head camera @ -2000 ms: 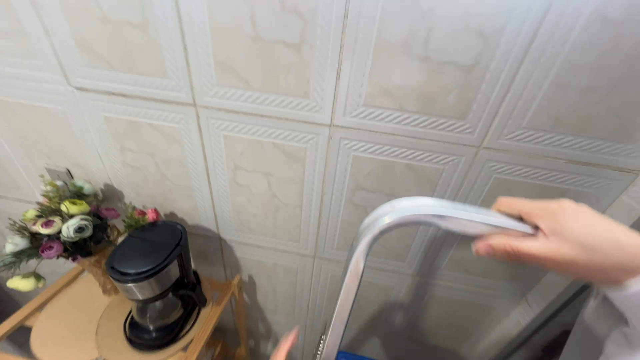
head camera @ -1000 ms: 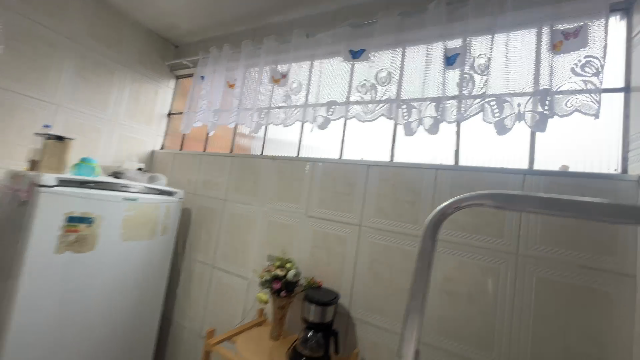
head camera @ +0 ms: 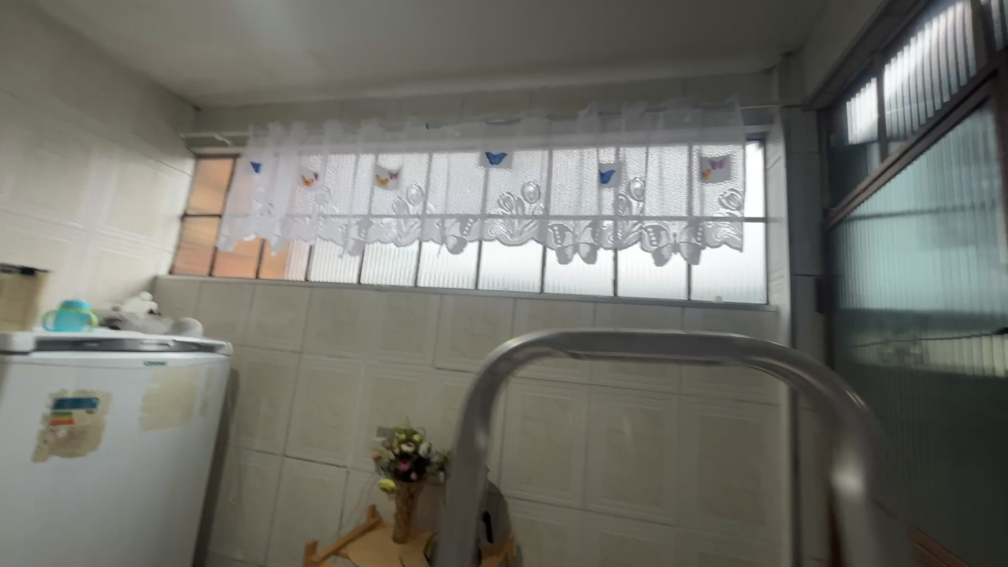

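Neither my left hand nor my right hand shows in the head view. The curved metal top rail of a stepladder point(head camera: 646, 344) rises in the foreground, right of the middle, with its two side tubes running down out of view. Behind it, a sheer white lace curtain point(head camera: 516, 185) with butterfly patches hangs from a rod across the upper part of a long ribbed-glass window point(head camera: 512, 268). The curtain's scalloped lower edge ends above the windowsill.
A white refrigerator point(head camera: 102, 472) stands at left, with a turquoise cup point(head camera: 73, 316) on top. Low in the middle, a wooden stand point(head camera: 370, 547) holds a vase of flowers point(head camera: 405, 472); the ladder partly hides a dark object there. A ribbed-glass door or partition point(head camera: 929, 276) is at right.
The view has swung up from the wall tiles to the window and curtain. Two seconds ago my right hand was on the ladder's top rail; now no hand shows.
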